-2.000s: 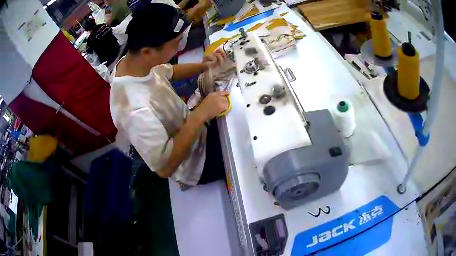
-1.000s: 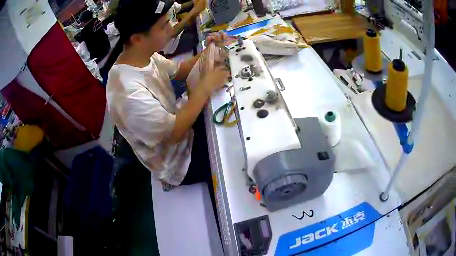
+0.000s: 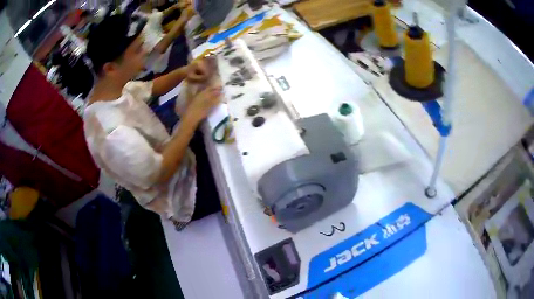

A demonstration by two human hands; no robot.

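Observation:
Neither of my hands is in the picture. In front of me is a white-grey sewing machine [image 3: 272, 134] on a white table with a blue Jack label [image 3: 369, 248]. Another person [image 3: 140, 140] sits at it on the left, with both hands on brownish cloth [image 3: 190, 90] by the needle end, which the machine head partly hides. Scissors [image 3: 221, 129] with green and yellow handles lie beside the machine head. A white thread cone [image 3: 349, 124] with a green top stands behind the machine.
Mustard thread cones [image 3: 418, 61] stand on dark discs at the upper right, near a pale upright pole [image 3: 445, 105]. A white bench [image 3: 202, 257] runs along the table front. Red cloth [image 3: 47, 140] hangs at the left. Cut pieces [image 3: 266, 38] lie at the table's far end.
The view has swung, so the machine and seated person now sit further left. The scissors, in the person's hand two seconds ago, now lie on the table, and both the person's hands are on the cloth.

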